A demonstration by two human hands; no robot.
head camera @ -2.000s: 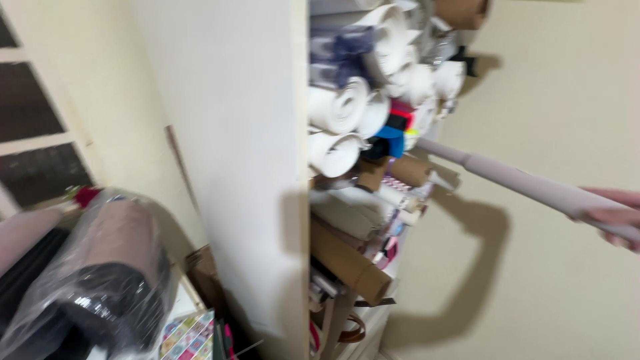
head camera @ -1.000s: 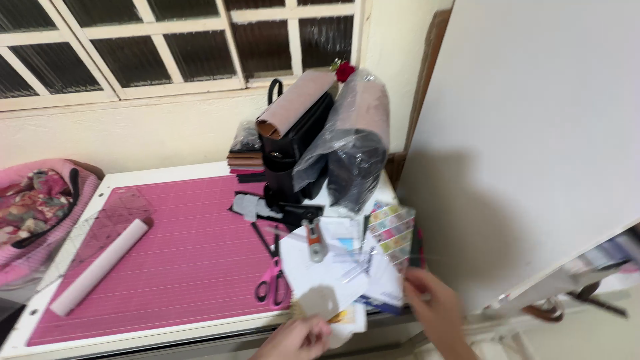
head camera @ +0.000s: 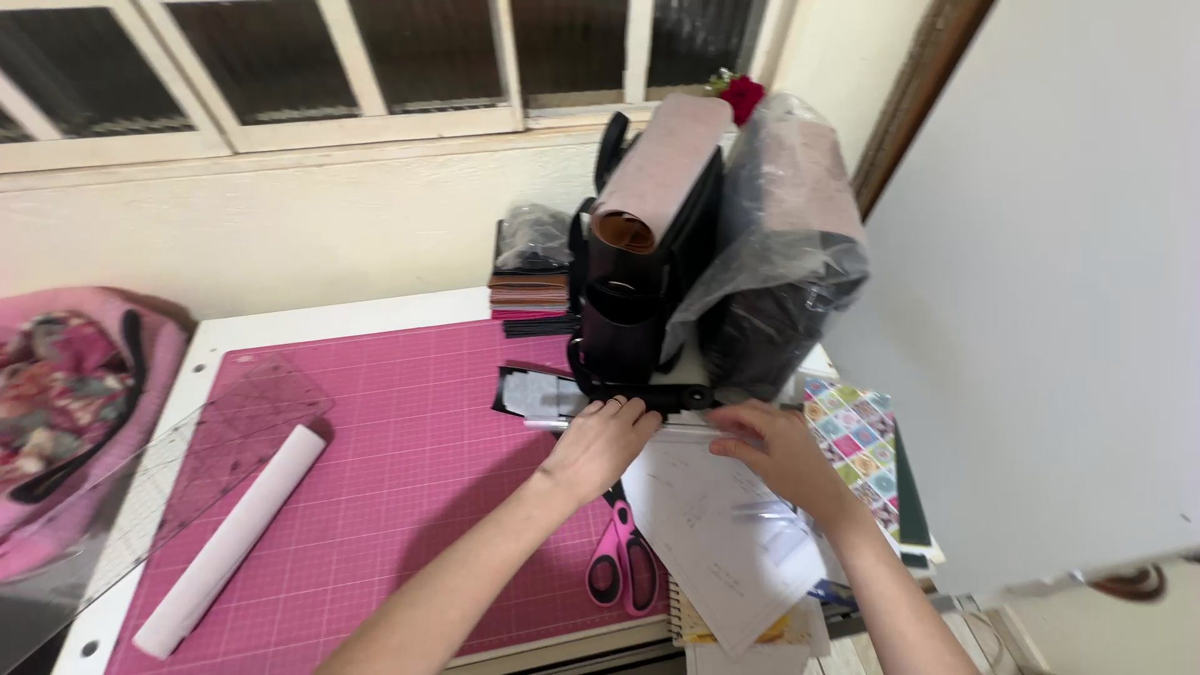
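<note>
My left hand [head camera: 609, 441] lies over the near end of black strap-like pieces [head camera: 675, 397] in front of a black bag [head camera: 623, 319]; its fingertips touch them, but whether it grips anything is unclear. My right hand [head camera: 773, 450] is beside the pile of papers [head camera: 722, 525], its fingers by the bottom of a plastic-wrapped dark bundle [head camera: 769, 328]; its hold is unclear. A thin clear strip [head camera: 694, 431] runs between the hands. Pink-handled scissors [head camera: 623, 562] rest below my left hand. A white roll [head camera: 230, 544] lies on the pink cutting mat [head camera: 412, 422] at the left.
A clear ruler [head camera: 244, 431] lies at the mat's left, beside a pink fabric basket [head camera: 141, 347]. A rolled pink-backed sheet [head camera: 666, 169] tops the bag, next to stacked material pieces [head camera: 530, 295]. Patterned sheets [head camera: 858, 441] lie at the right, by a white panel [head camera: 1031, 281].
The view has swung from shelved rolls to the table. Since one second ago, both hands have moved from the table's near edge up toward the black bag. An orange-and-grey tool on the papers is no longer visible.
</note>
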